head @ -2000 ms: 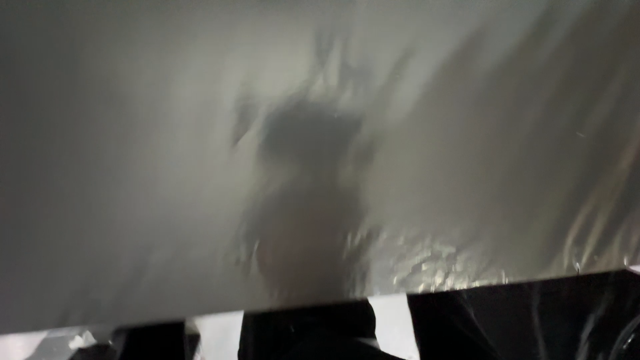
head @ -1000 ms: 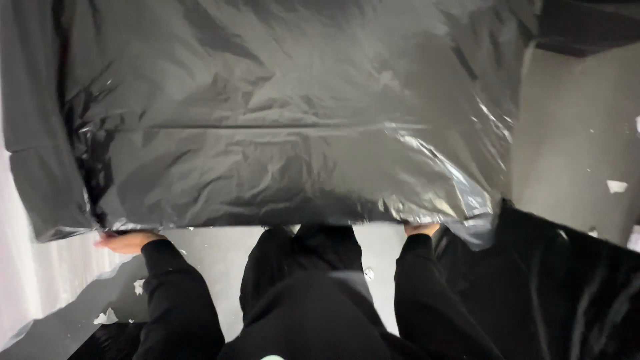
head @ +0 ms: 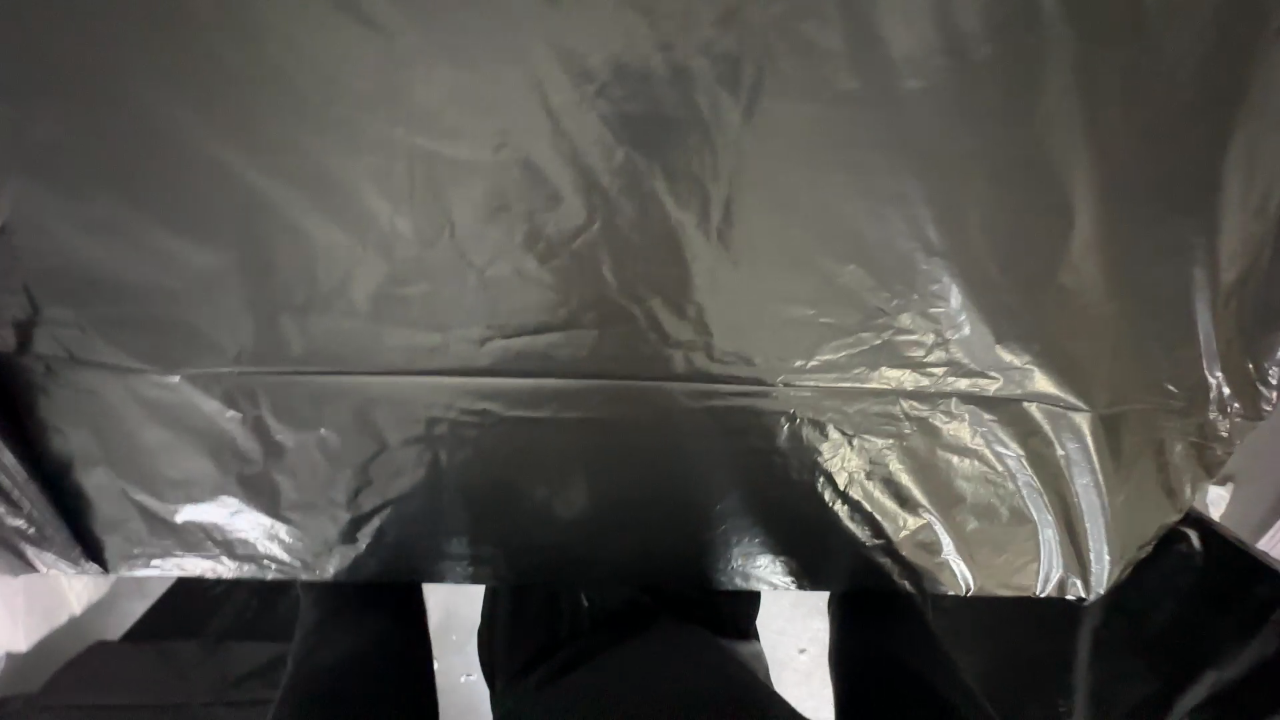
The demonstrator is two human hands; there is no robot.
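Note:
A large sheet of dark, shiny plastic film (head: 640,240) spreads over most of the view, wrinkled, with a crease running from left to right. It appears to lie over something flat, whose kind I cannot tell. Below its near edge my two black sleeves reach up at the left and right of my body, and their ends pass out of sight under the film. Both of my hands are hidden, so what they hold or touch does not show.
Pale floor (head: 460,650) with small bits on it shows between my sleeves and my dark clothing. More black plastic (head: 1190,620) lies at the lower right. A whitish surface (head: 40,610) borders the film at the lower left.
One second ago both hands showed at the film's near edge; now they are out of sight. The film fills more of the view than it did then.

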